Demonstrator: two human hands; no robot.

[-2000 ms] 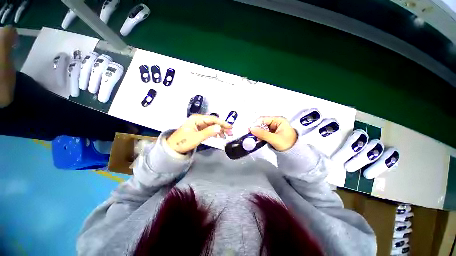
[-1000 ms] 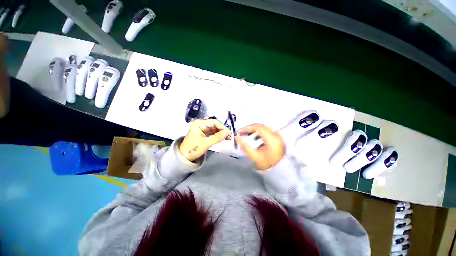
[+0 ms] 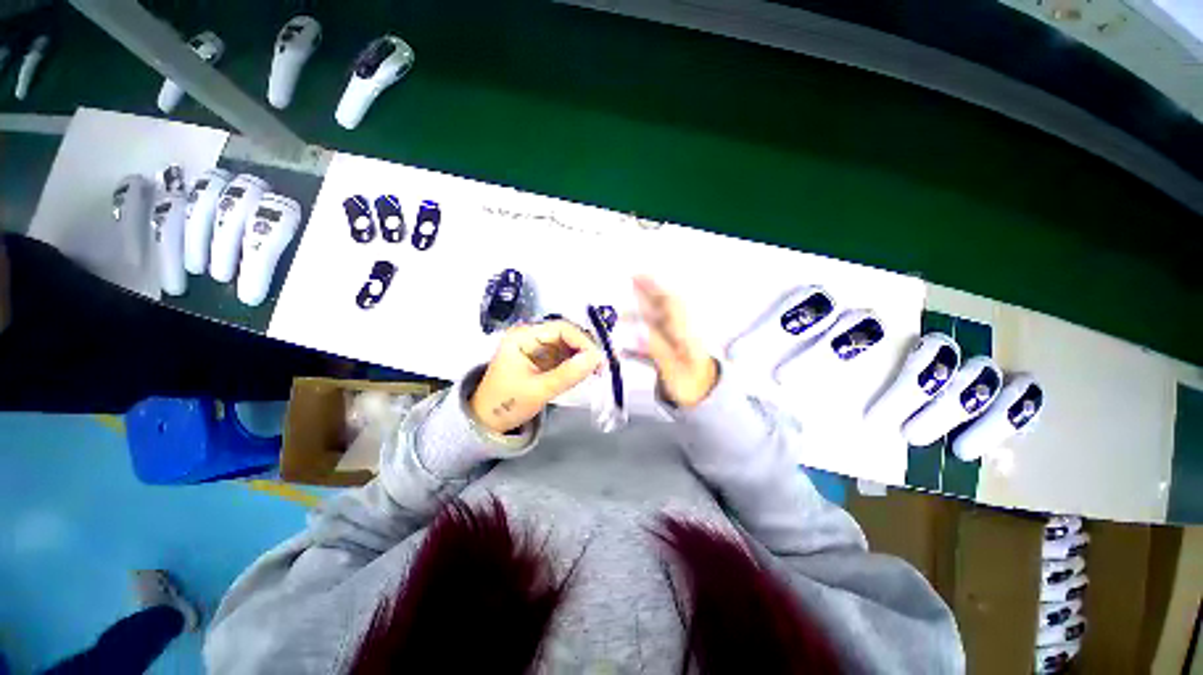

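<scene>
My left hand (image 3: pixel 530 376) holds a dark cover panel (image 3: pixel 607 353) by its edge, between thumb and fingertips. The panel is seen nearly edge-on, with something whitish at its lower end. My right hand (image 3: pixel 670 346) is just right of the panel, blurred, with its fingers apart; nothing shows in it. A shiny dark stack of panels (image 3: pixel 504 301) lies on the white work sheet (image 3: pixel 455 251) beyond my left hand. Several loose dark panels (image 3: pixel 391 219) lie further left on the sheet. Another dark piece lies partly hidden behind my hands.
White handheld units stand at left (image 3: pixel 268 248) and lie at right (image 3: pixel 930 382). More units sit on the green conveyor (image 3: pixel 792 211). An open carton (image 3: pixel 1121 593) holds units at lower right. A smaller carton (image 3: pixel 306 429), a blue stool (image 3: pixel 185 442) and a person's foot (image 3: pixel 165 596) are at left.
The dark panel went from lying flat between both hands to edge-on in my left hand. My right hand has let go and opened, moving away from it. A foot has appeared at lower left.
</scene>
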